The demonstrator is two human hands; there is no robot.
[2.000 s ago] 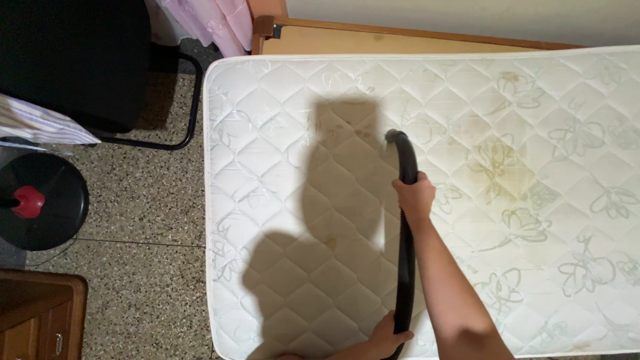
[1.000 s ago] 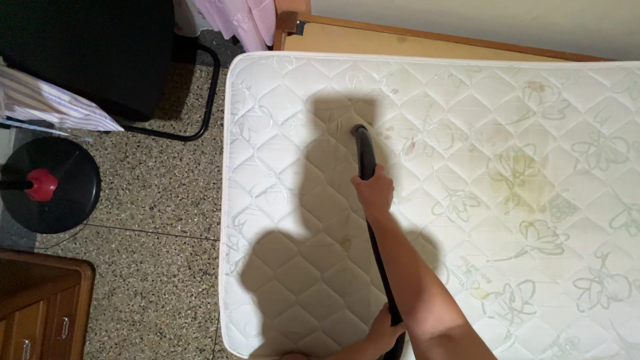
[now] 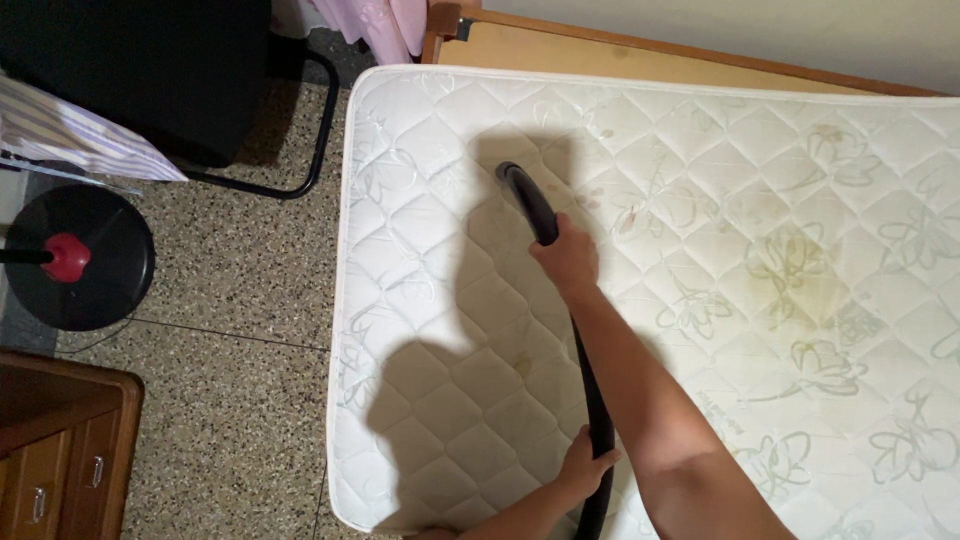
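A quilted white mattress [image 3: 690, 315] with yellowish and brownish stains fills the middle and right of the view. My right hand [image 3: 568, 253] is closed around the curved black tube of a vacuum cleaner hose [image 3: 531, 201], just behind its end. That end meets the mattress in its upper left part, within a dark shadow. Lower down, near the bottom edge of the view, my left hand [image 3: 586, 466] grips the same black hose. The hose runs on out of view at the bottom, partly hidden behind my right forearm.
A wooden bed frame [image 3: 637, 56] shows beyond the mattress. On the speckled floor [image 3: 232, 277] at left are a black chair [image 3: 324, 127], a round black base with a red centre [image 3: 112, 259] and a wooden drawer cabinet [image 3: 105, 420]. Striped cloth [image 3: 82, 135] and pink cloth [image 3: 386, 26] hang above.
My right hand and the hose end have moved left across the mattress, away from the large yellow stain. Both hands still hold the hose.
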